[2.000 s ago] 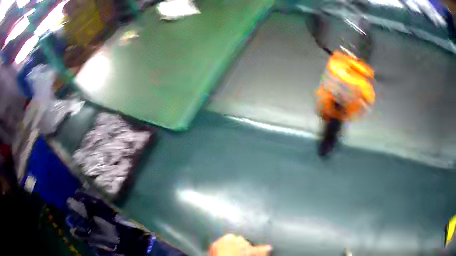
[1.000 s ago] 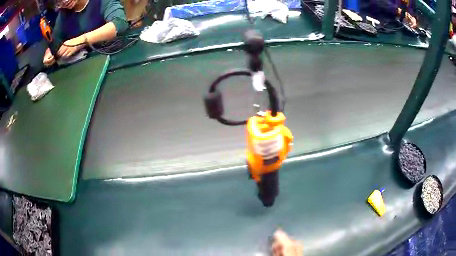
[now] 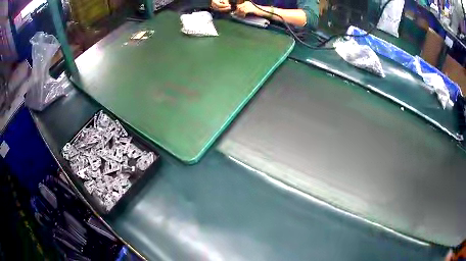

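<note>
Neither of my hands can be made out in the head view. Nearest in front of me, a black tray (image 3: 139, 184) heaped with small silver-grey end plates (image 3: 105, 158) sits at the left of the dark-green bench (image 3: 204, 214). Below the bench's left edge, grey cases and black cables (image 3: 66, 219) lie in the unfinished-unit bin, partly in shadow. A small orange-brown patch (image 3: 457, 253) is cut off at the lower right corner; I cannot tell what it is.
A green board (image 3: 179, 86) lies across the grey-green belt (image 3: 347, 148), with a white bag (image 3: 198, 24) on it. Clear plastic bags (image 3: 45, 76) hang at the left edge. Across the belt are another person's hands and sleeve (image 3: 306, 11), a black cable and more bags (image 3: 359, 55).
The view has swung left since one second ago. The hanging screwdriver, screw dishes and yellow marker have left the middle and right of the picture, and the hand at the bottom no longer shows.
</note>
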